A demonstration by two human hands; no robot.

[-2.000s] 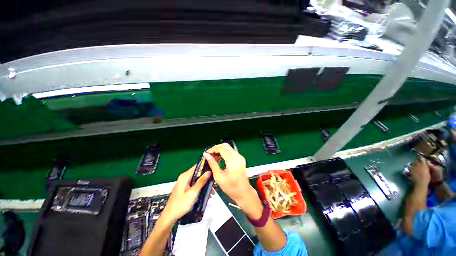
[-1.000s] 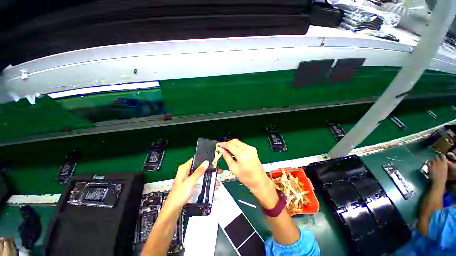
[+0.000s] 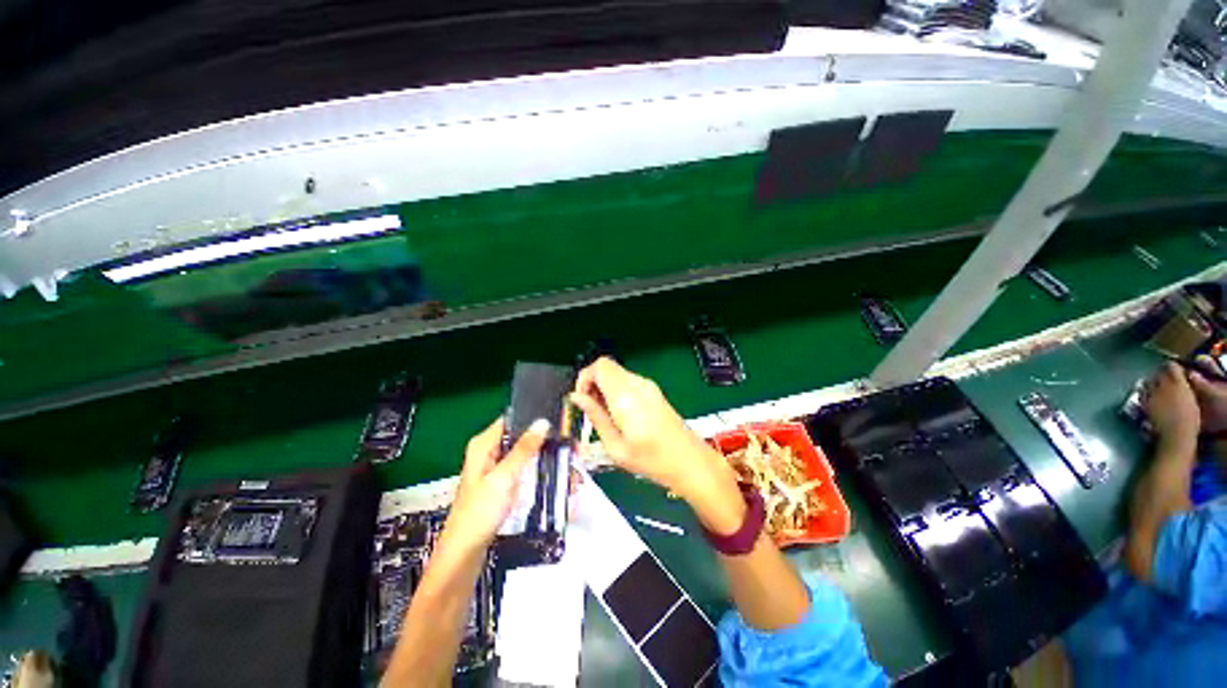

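My left hand (image 3: 487, 487) holds a phone assembly (image 3: 549, 504) upright over the bench, with a dark grey flat panel (image 3: 538, 398) against its upper part. A white, silvery area shows below the panel. My right hand (image 3: 622, 414) has its fingertips pinched at the panel's right edge. A small tan strip shows near these fingertips; whether it is held is too small to tell. A white backing sheet (image 3: 541, 625) lies below the phone, beside a white-edged strip with black adhesive pads (image 3: 643, 595).
An orange-red bin (image 3: 837, 518) heaped with tan strips stands right of my hands. Right of it lies a shiny black tray (image 3: 942, 497). A black tray (image 3: 249, 612) at left bears a phone assembly. Phones lie on the green belt (image 3: 538, 336) behind. A pale post rises at right; another person's hands (image 3: 1184, 399) show there.
Since the first frame, the phone has been turned so the panel and white area show. My right hand has moved to the panel's right edge. The belt phones and the view have shifted somewhat.
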